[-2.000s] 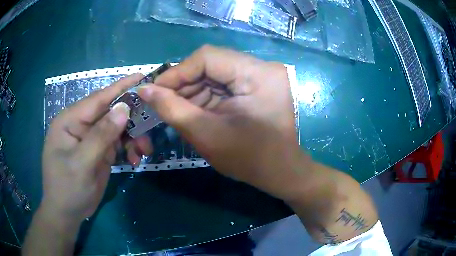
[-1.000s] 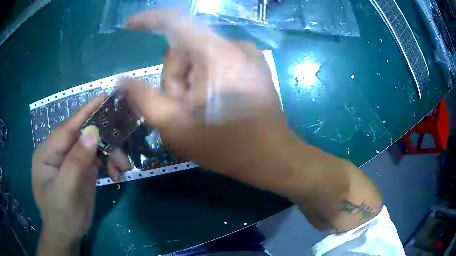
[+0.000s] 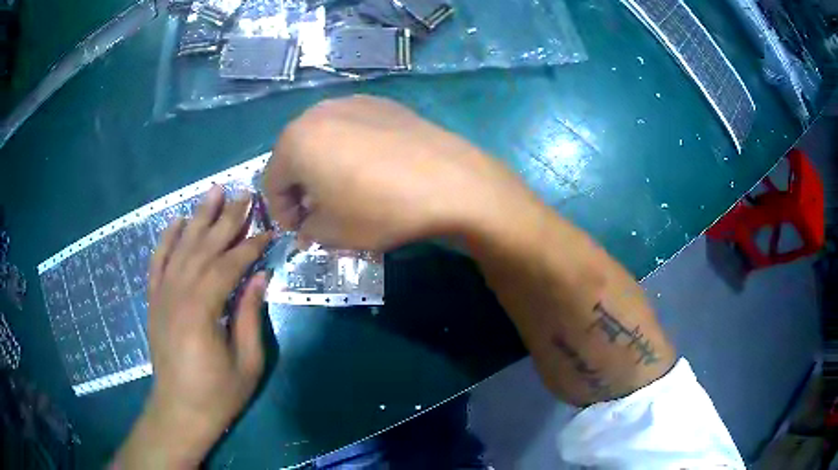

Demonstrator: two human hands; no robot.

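Note:
A clear perforated strip (image 3: 101, 312) with gridded cells and white punched edges lies slanted on the table. My left hand (image 3: 202, 312) is back up over its middle, fingers spread and fingertips low on it. My right hand (image 3: 368, 174) is curled over the strip's right part, its fingertips beside my left fingertips. A small dark or purplish bit shows between the fingertips, too blurred to name. No whole circuit board shows in either hand. What the right fingertips pinch is hidden.
Grey circuit boards (image 3: 368, 48) lie on a clear plastic bag (image 3: 496, 50) at the top. A spare gridded strip (image 3: 703, 69) lies at the upper right. A red plastic stool (image 3: 781, 216) stands beyond the table edge. Dark clutter lines the left edge.
The board held earlier no longer shows in my left hand, which has opened over the strip. My right hand has come down to the strip. The strip lies more slanted in view.

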